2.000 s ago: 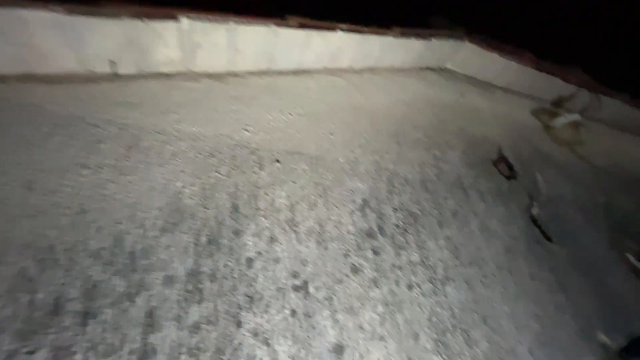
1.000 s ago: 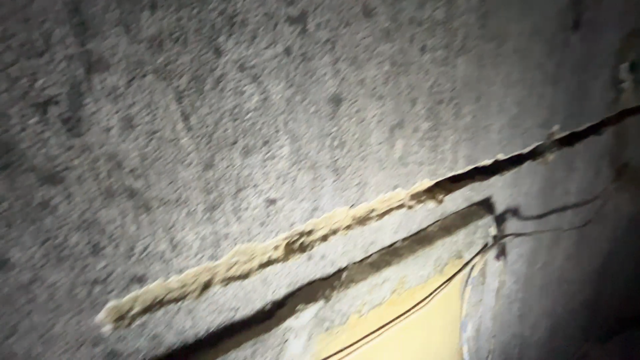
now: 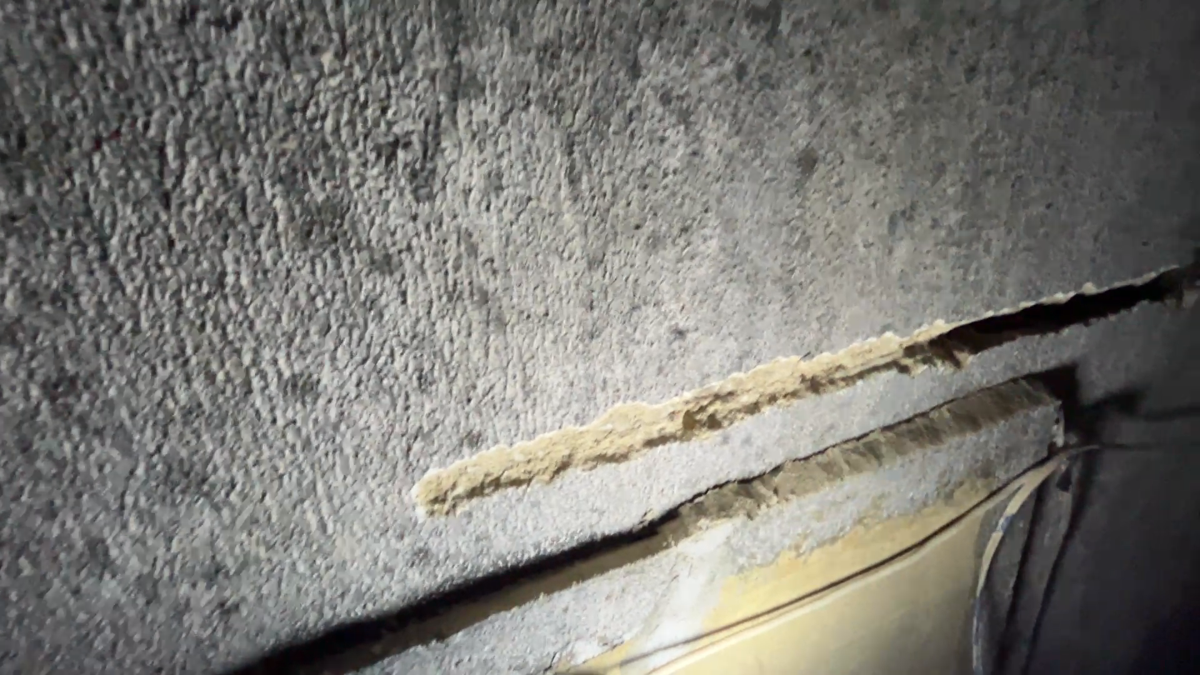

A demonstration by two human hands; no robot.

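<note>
Neither my left hand nor my right hand shows in the head view. A rough, grey textured wall (image 3: pixel 562 225) fills most of the picture. Cut into it is a slanting groove (image 3: pixel 656 427) with crumbly tan edges, rising from the lower middle to the right, where its inside turns dark. Below runs a second, wider recess or ledge (image 3: pixel 844 459), roughly parallel to the first. Under that lies a smooth yellow surface (image 3: pixel 844 609), whose kind I cannot tell.
A thin cable (image 3: pixel 881 562) crosses in front of the yellow surface and reaches a corner at the right. Thin strips or cables (image 3: pixel 994 553) hang down beside that corner. Deep shadow covers the right side.
The view has swung from a broad surface with a low pale wall to the grooved wall. Since one second ago, the groove sits lower and farther right in view.
</note>
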